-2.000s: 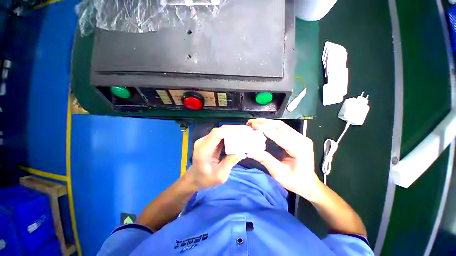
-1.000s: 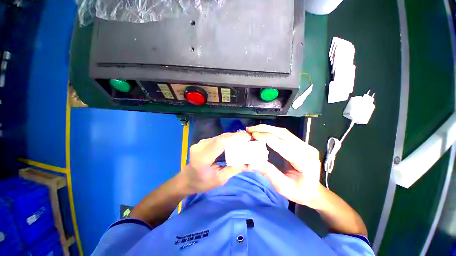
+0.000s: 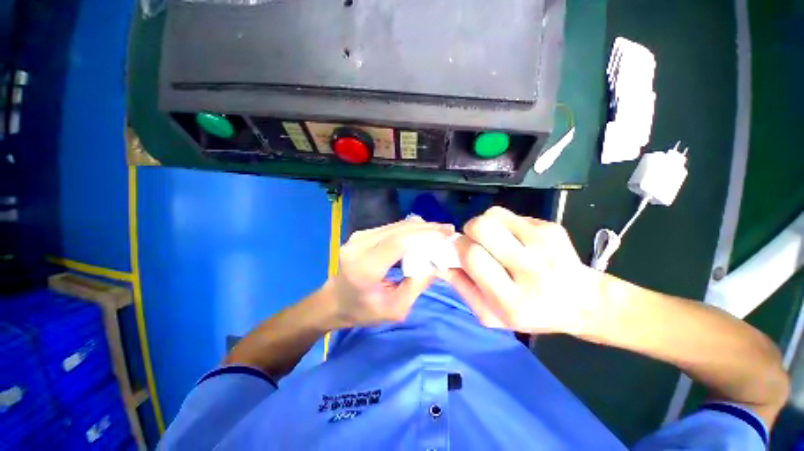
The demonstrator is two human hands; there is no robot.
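Note:
A white housing part (image 3: pixel 428 254) is held between my two bare hands, in front of my blue shirt. My left hand (image 3: pixel 375 269) grips its left side with thumb and fingers. My right hand (image 3: pixel 520 273) holds its right side, with bent fingers covering much of it. The part is overexposed, so its details and any seam cannot be told. No cord shows hanging from it.
The dark welder base (image 3: pixel 353 53) has green buttons and a red button (image 3: pixel 352 145). On the green surface at right lie stacked white parts (image 3: pixel 629 101), a white adapter (image 3: pixel 658 177) with its cable, and a long white bar (image 3: pixel 765 271). Blue boxes (image 3: pixel 53 370) stand lower left.
The view has shifted, so the base sits higher. My right hand's fingers have curled closer over the white part, which shows less now. My right elbow has moved outward.

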